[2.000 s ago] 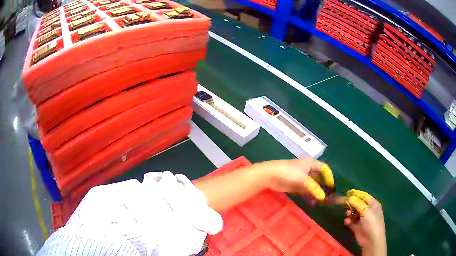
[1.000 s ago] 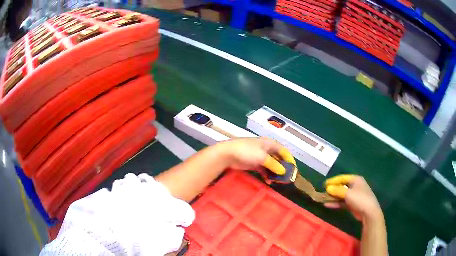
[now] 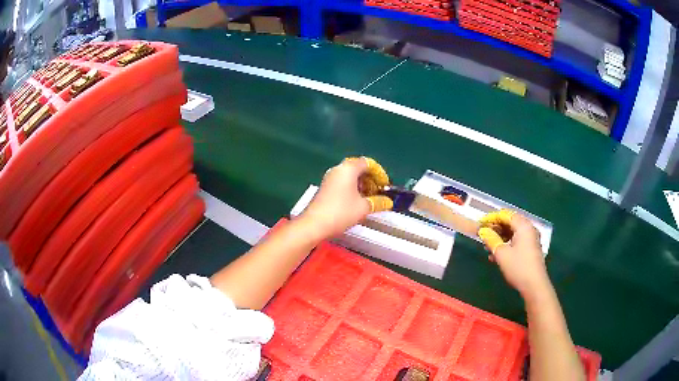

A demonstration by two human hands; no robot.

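Note:
My left hand (image 3: 356, 195), with yellow finger cots, grips the dark head end of a smartwatch (image 3: 403, 200). My right hand (image 3: 508, 242), also with yellow finger cots, holds the far end of its gold-bronze strap (image 3: 445, 214). The watch is stretched out between both hands, above the boxes. A long white box (image 3: 417, 257) lies below my left hand, its upper end hidden by the hand and a strap showing inside. A second white box (image 3: 539, 226) lies behind the held strap, with an orange-faced watch (image 3: 453, 196) visible at its upper end.
A red tray (image 3: 365, 298) with square pockets lies under my forearms, a watch (image 3: 412, 373) at its near edge. A tall stack of red trays (image 3: 104, 178) stands left. Another white box (image 3: 196, 106) lies behind the stack. Blue shelving (image 3: 588, 78) with red trays stands behind the green conveyor (image 3: 290, 126).
The view has shifted right. My hands have moved up over the boxes with the watch, now stretched straight between them. The left box's upper end is now hidden by my left hand.

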